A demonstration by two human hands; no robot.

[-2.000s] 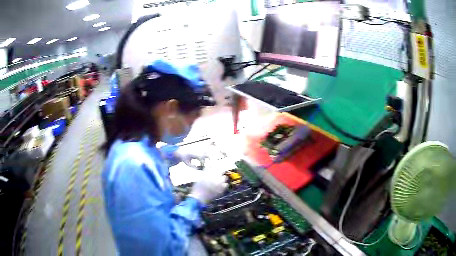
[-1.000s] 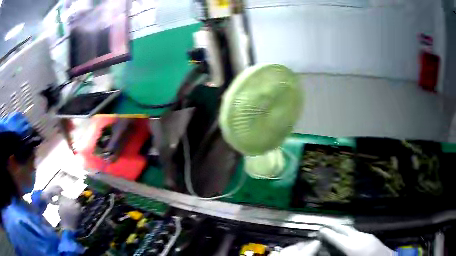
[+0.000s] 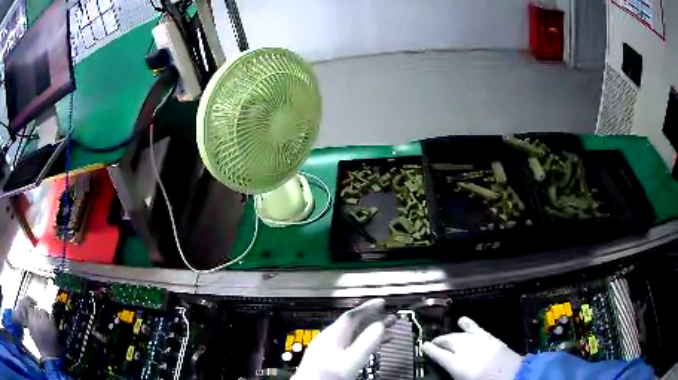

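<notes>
A green circuit board with yellow capacitors [image 3: 301, 339] sits in a black carrier at the bottom centre. A silver ribbed heatsink [image 3: 396, 350] stands at its right side, beside a thin white strip [image 3: 418, 326]. My gloved left hand [image 3: 346, 345] lies over the board, fingers bent at the heatsink's left edge; whether it grips anything is hidden. My gloved right hand [image 3: 472, 355] is just right of the strip, fingers apart, with nothing visible in it.
Another board with heatsink [image 3: 624, 319] lies right; more boards [image 3: 130, 338] lie left beside another person's gloved hand [image 3: 39, 326]. Behind the metal rail [image 3: 297, 282] stand a pale green fan [image 3: 260, 122] and black trays [image 3: 383, 256] of olive-green fixtures.
The view has swung right and down, from the other worker to the board before me. Both my hands, close together one second ago, are now apart on either side of the heatsink.
</notes>
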